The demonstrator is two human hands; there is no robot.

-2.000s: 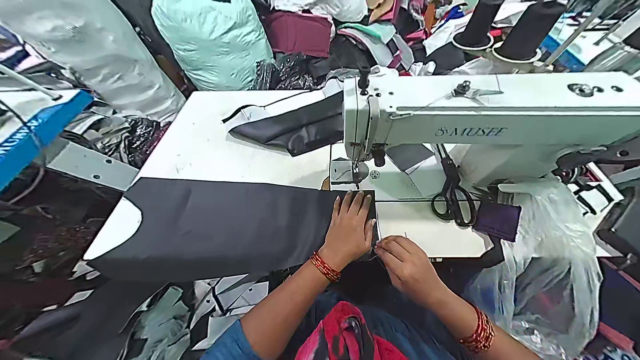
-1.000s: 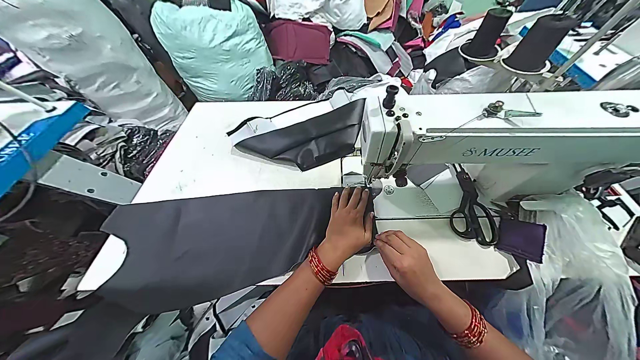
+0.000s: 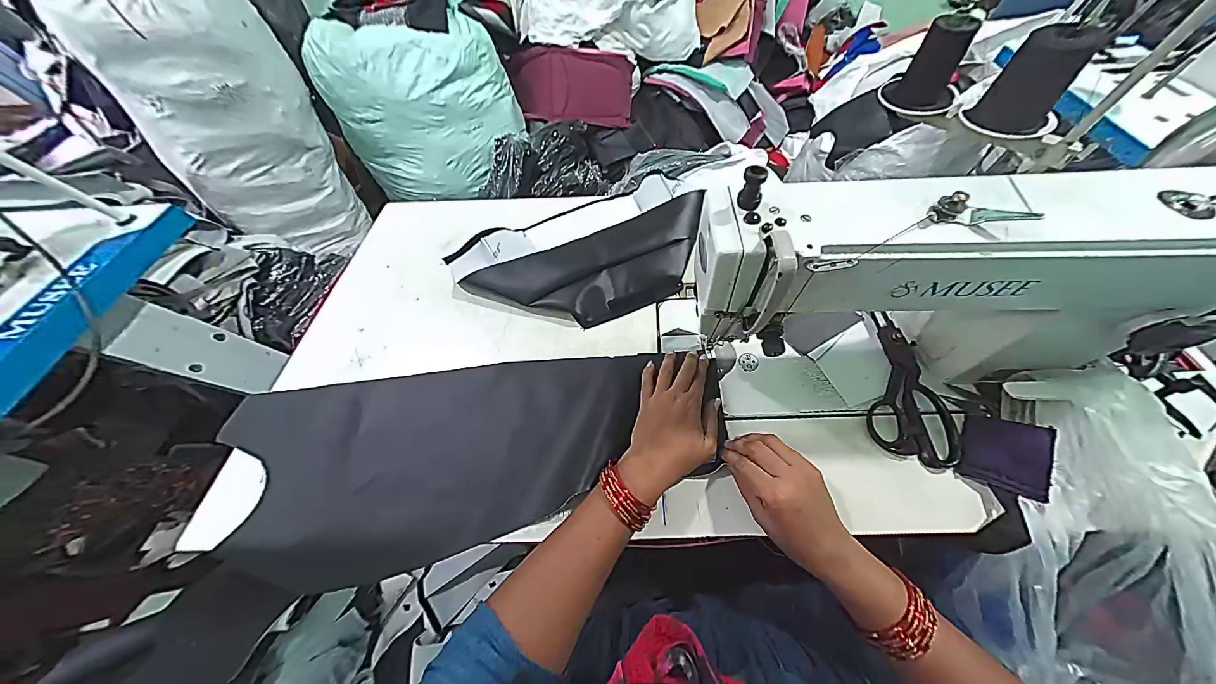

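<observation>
A large dark grey fabric panel [image 3: 446,456] lies across the left of the sewing machine table, its right end at the needle area of the white Musee sewing machine [image 3: 855,275]. My left hand [image 3: 674,423] presses flat on that end, fingers apart, just below the presser foot. Close on its right, my right hand [image 3: 774,484] pinches the panel's right edge between thumb and fingertips. Behind the panel lies a folded dark piece with white backing [image 3: 589,266]. Black-handled scissors [image 3: 912,408] rest on the machine bed at the right, beside a small dark purple fabric piece [image 3: 1007,456].
Two black thread cones [image 3: 1035,76] stand behind the machine. Stuffed sacks [image 3: 413,104] and heaped fabric scraps lie beyond the white table [image 3: 351,304]. Clear plastic [image 3: 1121,532] hangs at the right. A blue-edged table [image 3: 95,285] is at the left.
The panel's right edge and both hands have shifted slightly up toward the needle. The view has moved a little. Both hands keep much the same hold.
</observation>
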